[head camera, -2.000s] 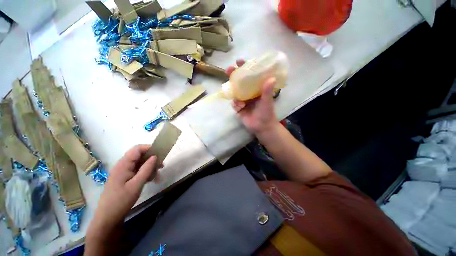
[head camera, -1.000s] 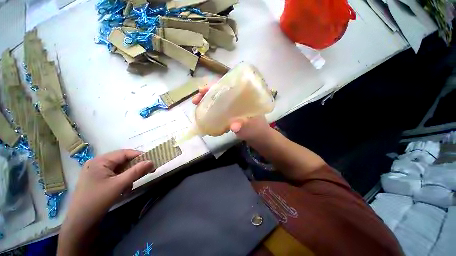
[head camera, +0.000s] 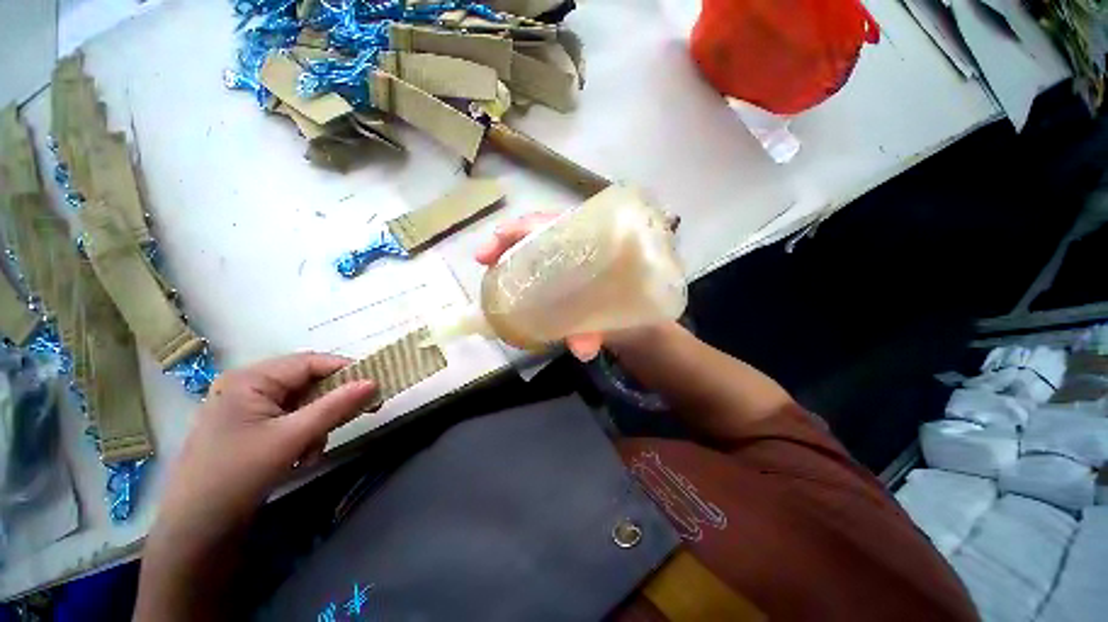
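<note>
My left hand (head camera: 286,407) pinches a tan strap tab (head camera: 401,368), ribbed face up, near the table's front edge. My right hand (head camera: 583,334) holds the cream glue bottle (head camera: 589,273) tilted; most of the fingers are hidden behind it. The bottle's pale nozzle points left, at the tab's free end; whether it touches cannot be told. A single tab (head camera: 450,216) with a blue-wrapped end lies just beyond. The tab pile (head camera: 444,73) is at the top centre.
Overlapping tab rows (head camera: 116,261) lie at left, with a clear plastic bag (head camera: 30,437) beside them. A brown wooden handle (head camera: 547,158) sticks out from the pile. A red plastic bag (head camera: 778,55) sits at upper right. White bundles (head camera: 1008,486) are below the table.
The bottle has come left and down from over the sheet and tipped toward the tab. The held tab has turned from its plain face to its ribbed face.
</note>
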